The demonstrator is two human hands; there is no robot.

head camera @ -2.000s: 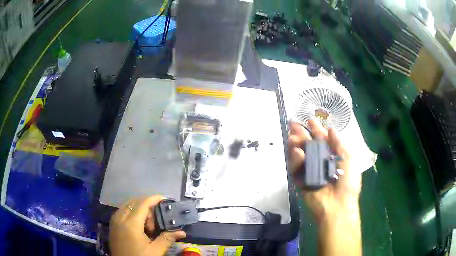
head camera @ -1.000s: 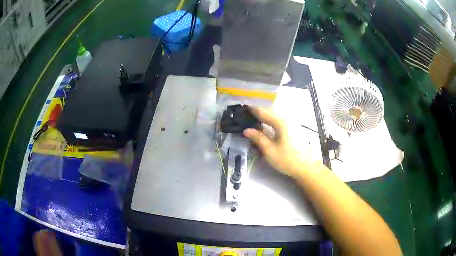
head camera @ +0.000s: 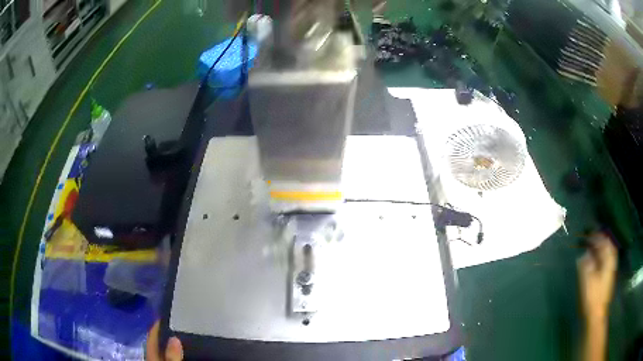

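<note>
The grey metal horn [head camera: 303, 127] stands low over the silver fixture [head camera: 304, 264] on the machine base plate [head camera: 381, 282]. Its orange-yellow lower edge hides what lies in the nest. A thin black cord [head camera: 388, 202] runs right from under the horn to a black bundle [head camera: 455, 218] at the plate's right edge. My left hand [head camera: 163, 345] is at the plate's lower left corner, mostly cut off by the frame edge. My right hand [head camera: 599, 264] is far right over the green surface, blurred; whether it holds something I cannot tell.
A black box [head camera: 134, 183] stands left of the machine on a blue-covered table [head camera: 77, 296]. A small fan [head camera: 484, 156] lies on a white sheet [head camera: 522, 225] at the right. A light blue basket [head camera: 229, 60] is behind. Black ribbed stacks [head camera: 582, 49] stand far right.
My right hand has let go of the black adapter at the nest and moved far right. The horn has come down over the nest. My left hand has come to the plate's lower left corner.
</note>
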